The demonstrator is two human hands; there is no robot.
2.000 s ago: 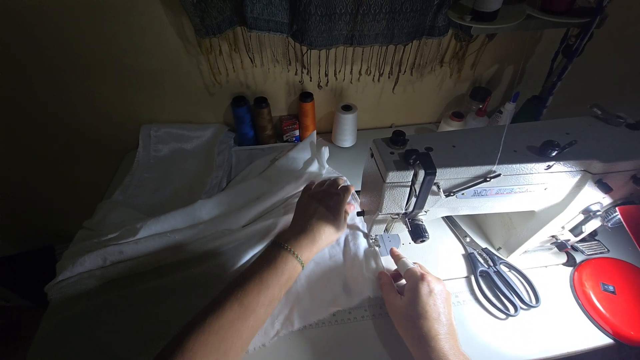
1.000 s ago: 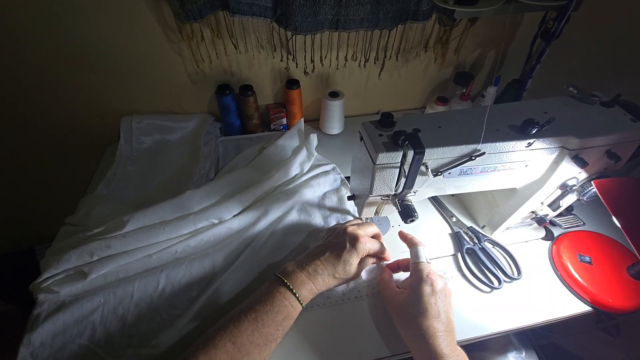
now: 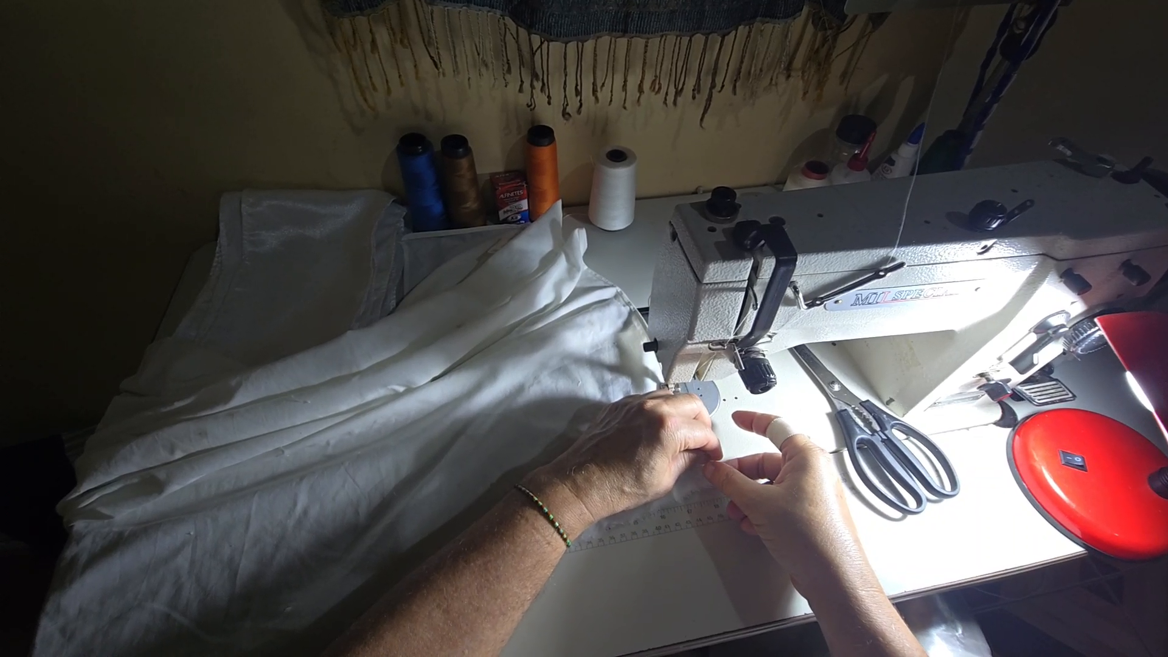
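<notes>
White fabric (image 3: 392, 392) spreads over the left side of the table and runs up to the needle area of a white sewing machine (image 3: 821, 255). My left hand (image 3: 643, 447), with a beaded bracelet at the wrist, pinches the fabric's edge just in front of the needle plate (image 3: 701, 394). My right hand (image 3: 785, 484) meets it fingertip to fingertip; its thumb and a finger seem to pinch the same edge, though the contact is partly hidden. Its index finger, wrapped in a white band, is stretched out. A ruler scale (image 3: 648, 525) shows on the table below the hands.
Large scissors (image 3: 881, 438) lie under the machine's arm. A red lamp base (image 3: 1086, 479) stands at the right. Blue (image 3: 422, 182), brown (image 3: 463, 181), orange (image 3: 542, 172) and white (image 3: 612, 189) thread cones stand at the back, with a small box (image 3: 511, 197) among them. Folded white cloth (image 3: 297, 255) lies behind left.
My left hand has come from beside the machine's head toward the table's front edge and meets my right hand. Over the last second both hands have stayed close together near the needle plate.
</notes>
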